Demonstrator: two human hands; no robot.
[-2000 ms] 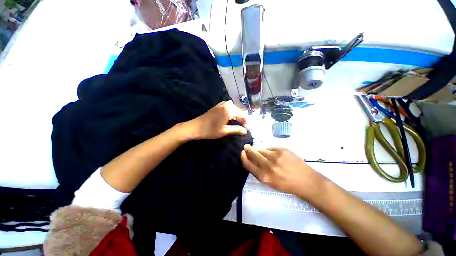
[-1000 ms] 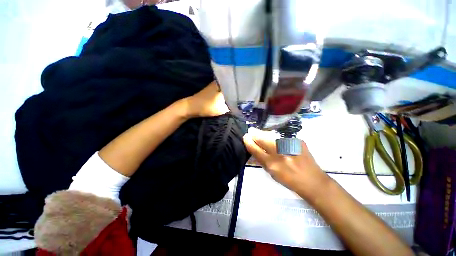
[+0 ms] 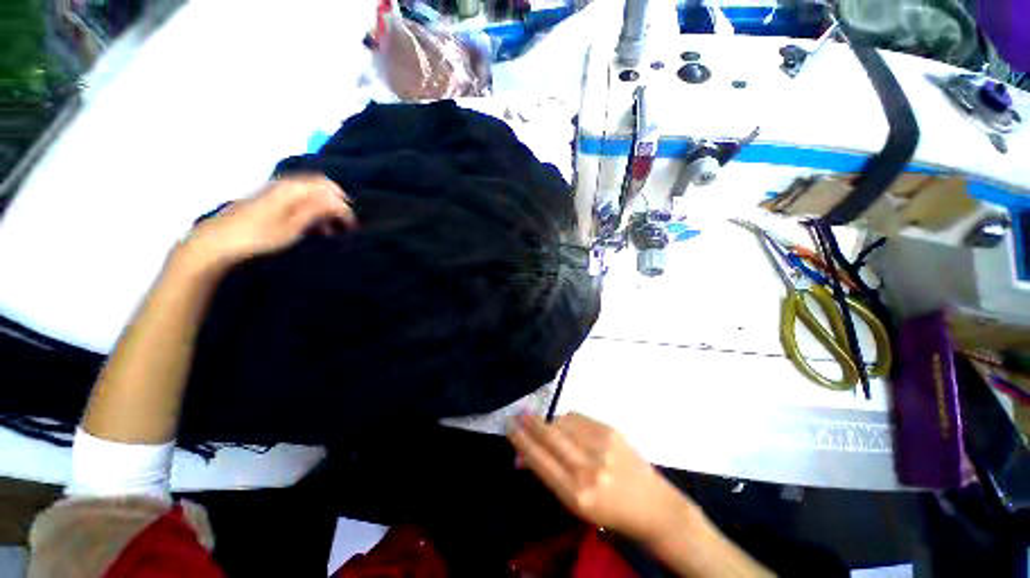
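The large bunched black cloth (image 3: 395,294) lies left of the needle, its right end with greyish puckered gathers at the presser foot (image 3: 598,257). My left hand (image 3: 271,224) is over the cloth's upper left part, fingers curled and blurred; whether it grips cloth cannot be told. My right hand (image 3: 582,465) is at the table's front edge, below the cloth and away from the needle. A narrow black strip (image 3: 560,390) runs from under the cloth down to my right fingers; whether they hold it is unclear.
Yellow-olive handled shears (image 3: 841,339) and small tools lie right of the white machine head (image 3: 768,113). A purple box (image 3: 928,401) stands at the right. Black ties (image 3: 57,373) hang at the left table edge. A plastic-wrapped bundle (image 3: 429,57) lies behind the cloth.
My left hand has left the needle area and moved left over the cloth. My right hand has moved down from the needle to the front edge. The camera view has drawn back from the machine.
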